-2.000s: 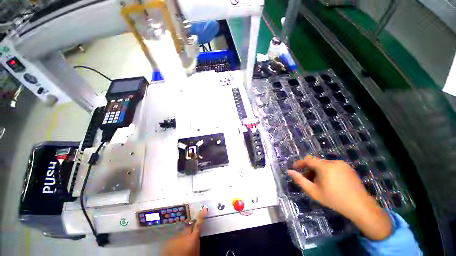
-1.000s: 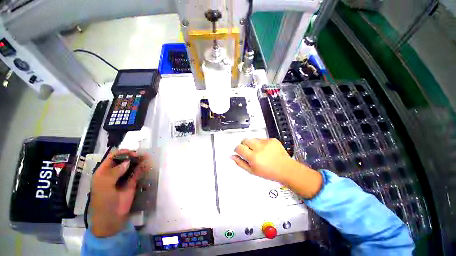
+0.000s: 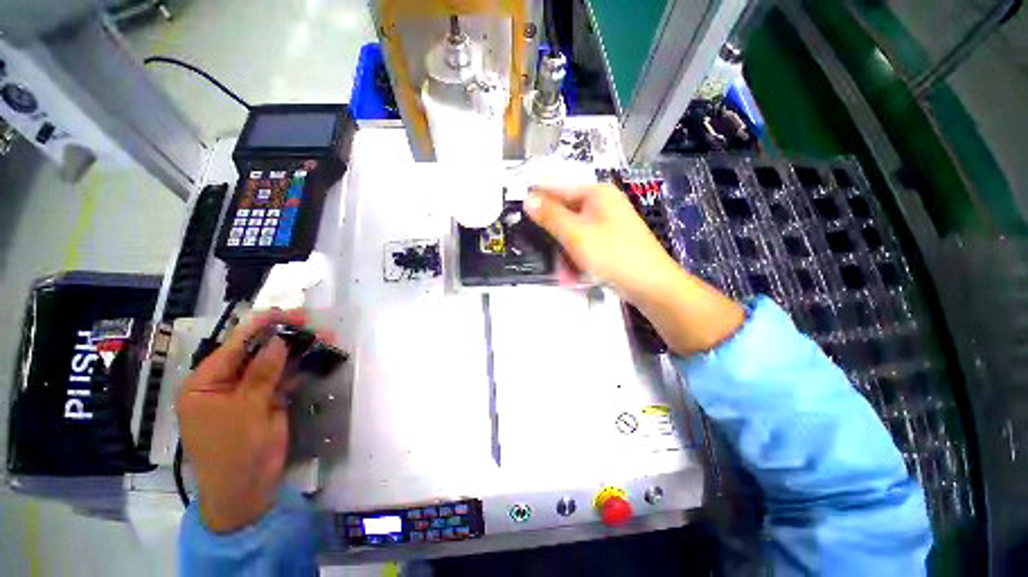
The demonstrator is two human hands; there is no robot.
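My left hand (image 3: pixel 239 423) is over the grey plate at the left of the bed, its fingers closed on a small black assembly (image 3: pixel 316 353). My right hand (image 3: pixel 592 242) reaches to the black fixture (image 3: pixel 507 262) under the machine head (image 3: pixel 464 124). Its thumb and finger are at the fixture's upper edge; whether they hold something cannot be told. A small piece with gold details (image 3: pixel 493 240) sits in the fixture.
Small dark parts (image 3: pixel 414 260) lie left of the fixture. A teach pendant (image 3: pixel 276 203) is at the left. A clear blister tray (image 3: pixel 789 242) is at the right. The front edge carries a control panel (image 3: pixel 411 524) and red emergency stop (image 3: pixel 613 506).
My right hand has moved from the front edge and tray side over the bed to the fixture. My left hand left the front panel and now holds a black assembly. The fixture is under the head.
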